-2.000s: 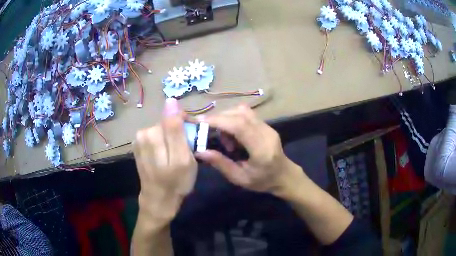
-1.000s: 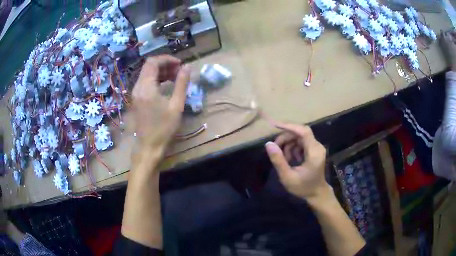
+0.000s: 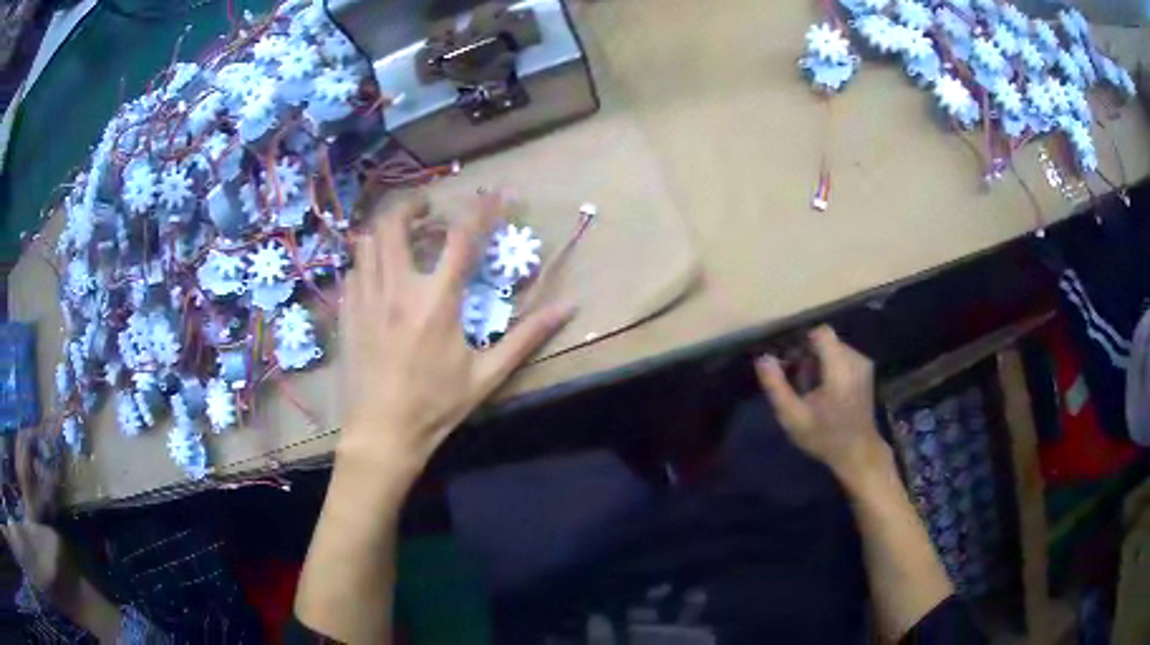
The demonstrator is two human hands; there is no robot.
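Observation:
My left hand (image 3: 416, 340) is spread with fingers apart over small geared motors on the cardboard work mat (image 3: 631, 208). One motor with a white star wheel (image 3: 515, 252) shows just right of my fingers, and part of another motor (image 3: 486, 315) shows between my thumb and fingers. A lead with a white wire connector (image 3: 588, 211) runs up and right from them. My right hand (image 3: 820, 391) is off the bench's front edge, with fingers curled; a small dark thing may be at its fingertips, but it is too blurred to tell.
A large tangled motor pile (image 3: 151, 265) lies on the left. A silver metal box (image 3: 486, 63) stands behind the mat. A smaller motor group (image 3: 996, 63) lies at right, one motor (image 3: 829, 53) beside it. A neighbour's arm (image 3: 63, 567) is at lower left. A carton (image 3: 946, 491) stands below right.
The white-and-silver piece both hands held two seconds ago is no longer between them. My left hand has moved onto the motors on the mat. My right hand has moved right, off the bench edge.

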